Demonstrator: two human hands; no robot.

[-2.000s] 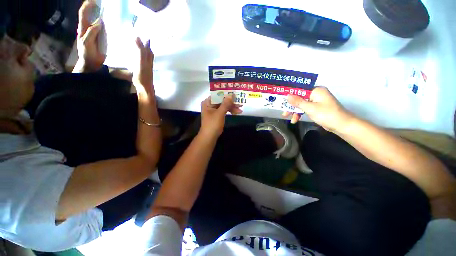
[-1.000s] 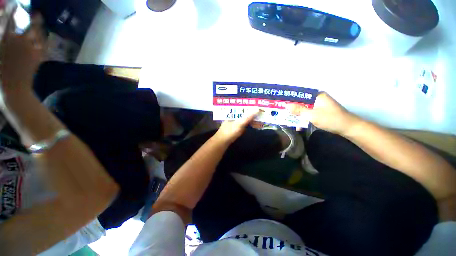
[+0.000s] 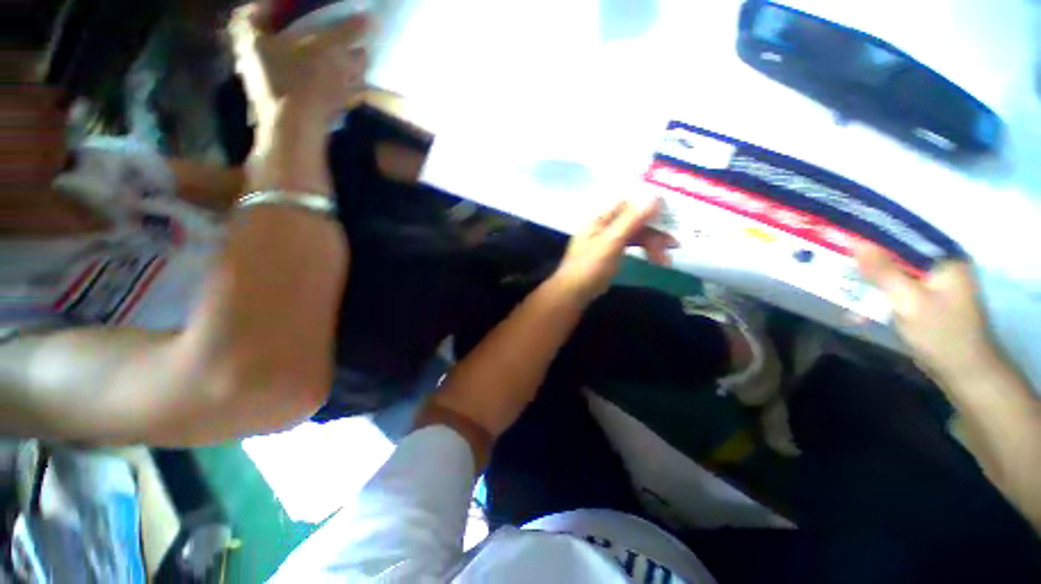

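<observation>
The parking card (image 3: pixel 788 211), a long strip with a dark blue top, a red band and a white lower part, lies tilted at the table's near edge; its print is blurred. My left hand (image 3: pixel 611 245) is at the card's left end, thumb and fingers at its lower left corner. My right hand (image 3: pixel 936 308) holds the card's right end, thumb on the white part. The black mirror dash cam (image 3: pixel 868 80) lies on the table beyond the card.
The white table (image 3: pixel 525 103) runs under the card. At the left, a neighbour's arm (image 3: pixel 285 251) with a bracelet is raised, the hand holding a dark and white item that is too blurred to name. Papers or packages (image 3: pixel 86 513) are at the lower left.
The view has swung left, so the card, dash cam and my hands appear further right and tilted. My left thumb has moved toward the card's left end. The dark-lidded container has left the view.
</observation>
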